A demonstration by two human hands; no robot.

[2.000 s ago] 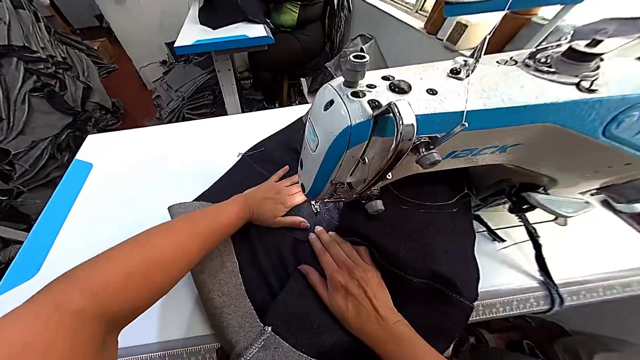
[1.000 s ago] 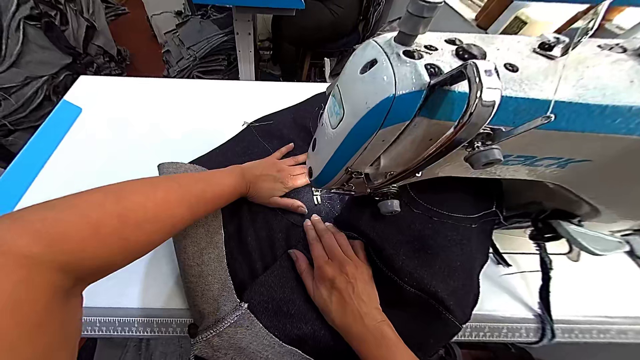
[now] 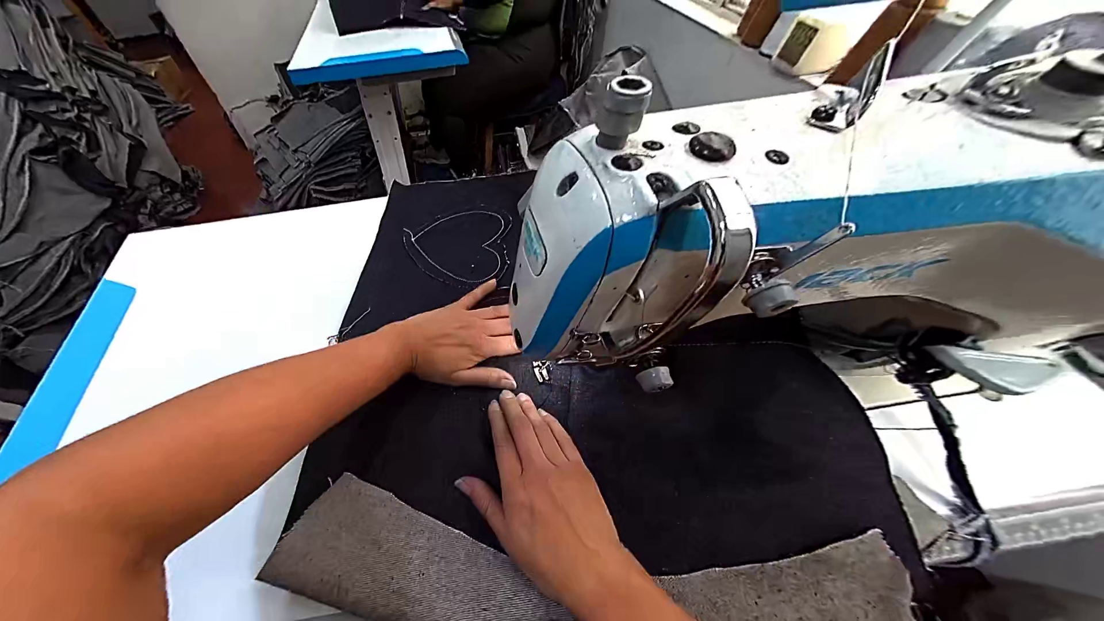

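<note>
Dark denim fabric [image 3: 690, 457] lies flat under the head of a Jack industrial sewing machine [image 3: 595, 250]. My left hand [image 3: 457, 345] rests palm down on it, fingers spread, left of the presser foot [image 3: 542, 371]. Just in front of the foot, my right hand [image 3: 543, 483] presses flat on the cloth, its fingertips close to my left thumb. A stitched heart outline [image 3: 461, 246] shows on the fabric behind my left hand. The cloth's grey underside [image 3: 405, 552] is turned up along the near edge. The needle tip is too small to make out.
The white sewing table [image 3: 250, 285] has a blue edge at left. Heaps of dark cloth [image 3: 60, 172] lie at far left, with more stacked [image 3: 319, 147] behind. Beyond stands another table [image 3: 379, 52] with a person seated at it. A knee lifter or lever [image 3: 992, 369] shows at right.
The fabric has shifted and turned under the machine; the heart outline now shows behind my left hand. Both hands remain flat near the presser foot.
</note>
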